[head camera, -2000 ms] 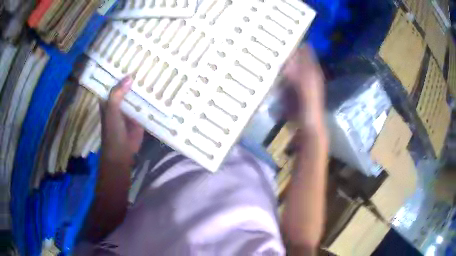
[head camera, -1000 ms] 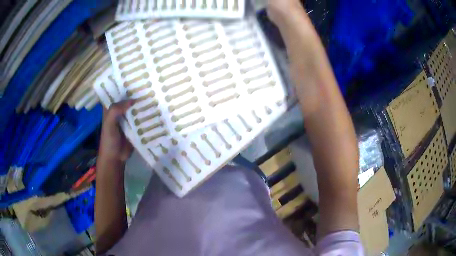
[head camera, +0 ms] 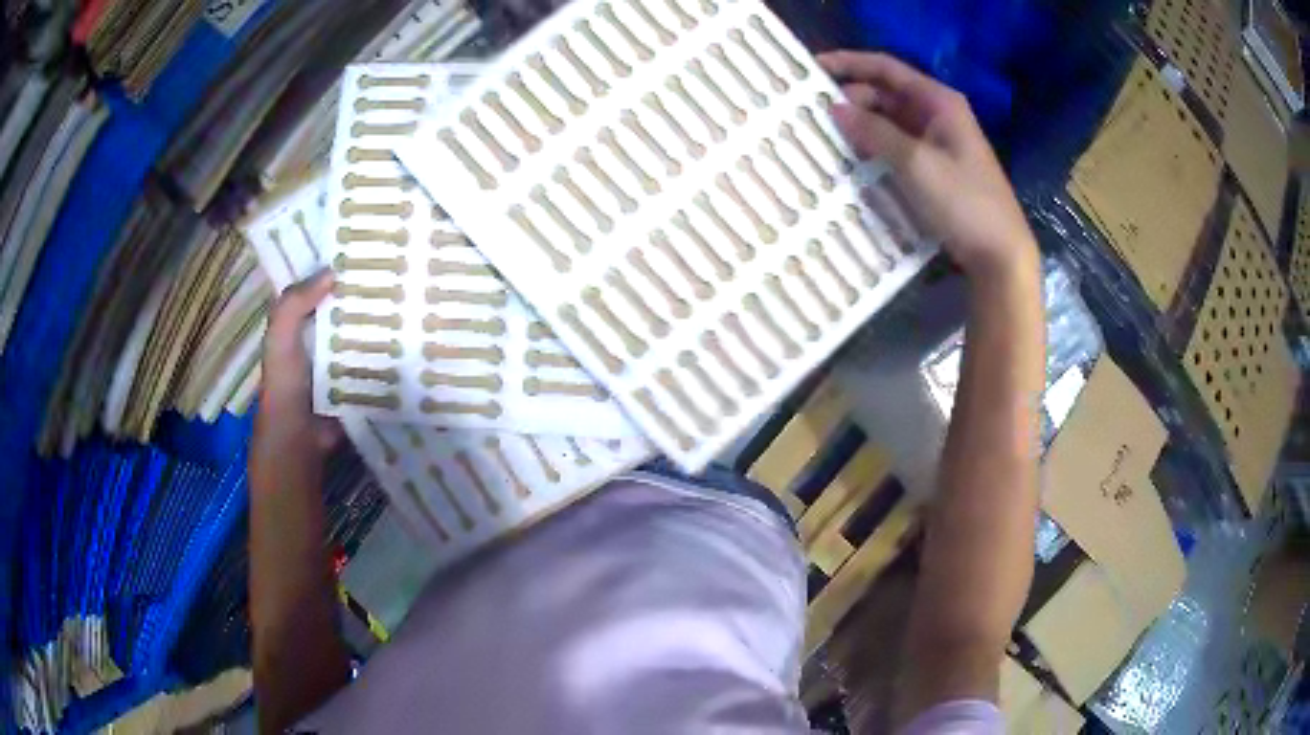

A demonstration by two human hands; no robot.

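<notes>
Three white slotted foam trays overlap in front of me. The top tray (head camera: 647,259) is tilted, with rows of dumbbell-shaped slots that look empty. My right hand (head camera: 920,158) holds it at its right edge. The middle tray (head camera: 417,309) lies under it to the left, with similar slots. The bottom tray (head camera: 474,481) shows below, its lower edge near my shirt. My left hand (head camera: 299,345) grips the left edges of the lower trays; its fingers are partly hidden beneath them.
A blue rack (head camera: 108,237) packed with edge-on boards curves along the left. Brown cardboard sheets with round holes (head camera: 1238,338) stand at the right. A cardboard piece (head camera: 1106,481) and shiny plastic wrap (head camera: 1157,668) lie at the lower right.
My right hand has come down holding a tray, which now lies across the other two. The middle tray has turned more upright in view. My left hand still holds the lower trays.
</notes>
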